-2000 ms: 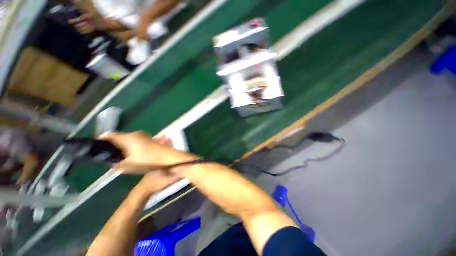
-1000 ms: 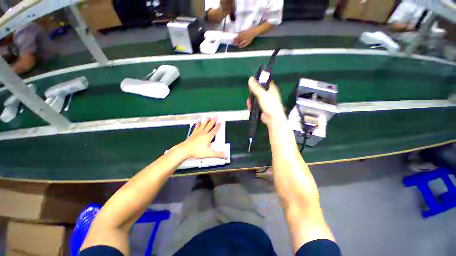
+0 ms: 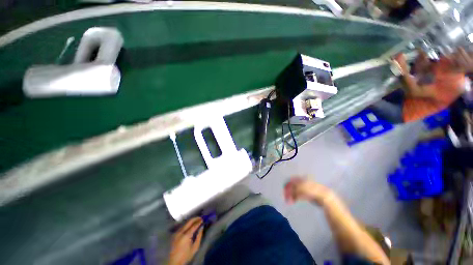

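Note:
A white sprayer gun body [image 3: 207,182] lies on the dark ledge in front of me, its loop handle pointing away and a thin pale rod [image 3: 179,155] beside the handle. The black electric screwdriver [image 3: 263,129] lies on the ledge to its right, tip towards me. The screw feeder [image 3: 311,93] stands beyond it, with a black cable near it. My left hand [image 3: 185,242] is low, below the ledge edge, by a small blue-purple part; its grip is unclear. My right hand [image 3: 306,190] is blurred, empty and raised over the floor, fingers loosely apart.
Another white gun body [image 3: 72,78] lies on the green conveyor belt [image 3: 171,62] at upper left. A blue stool [image 3: 365,126] and a stack of blue stools or crates [image 3: 419,173] stand on the floor at right. A person in orange [image 3: 438,90] sits at the line, upper right.
My right hand has let go of the screwdriver, which now lies on the ledge. My left hand has left the gun body and dropped below the ledge. The view has swung right.

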